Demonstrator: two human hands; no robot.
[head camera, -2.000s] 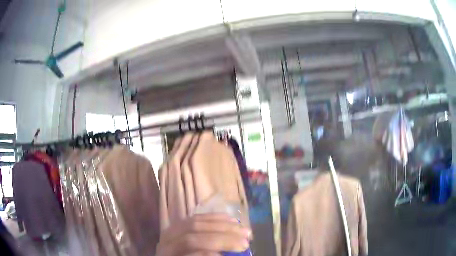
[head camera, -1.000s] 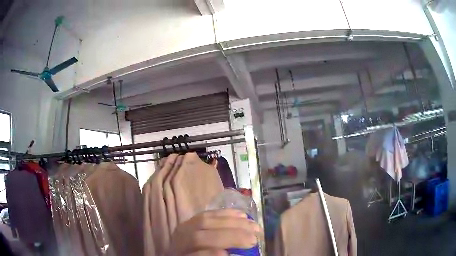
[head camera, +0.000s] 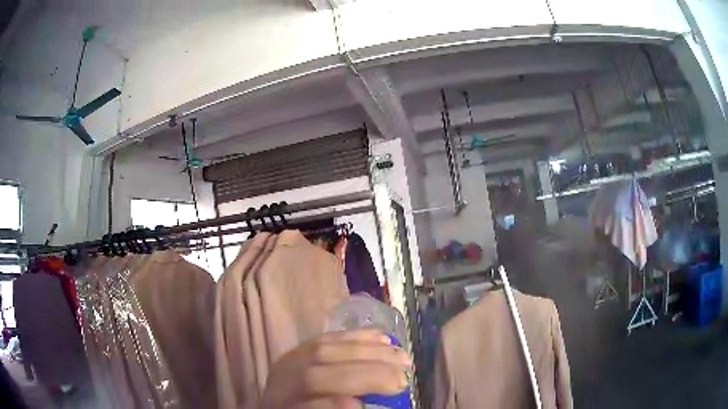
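Observation:
My left hand (head camera: 339, 369) comes up from the bottom edge and is closed around a clear water bottle (head camera: 369, 313) with a blue label. The fingers lie across the bottle and point right; the bottle's clear rounded end shows above them. The hand's lower part is cut off by the frame's edge. My right hand is not in view.
Beige jackets (head camera: 291, 279) hang from a rail (head camera: 319, 205), with film-covered jackets (head camera: 120, 319) farther left. One jacket (head camera: 487, 351) hangs at the right behind a pale slanting pole (head camera: 520, 339). Blue crates (head camera: 703, 294) stand at the far right.
The camera view has shifted and become sharper. My left hand stays closed on the bottle; more of the bottle's clear end shows than two seconds ago.

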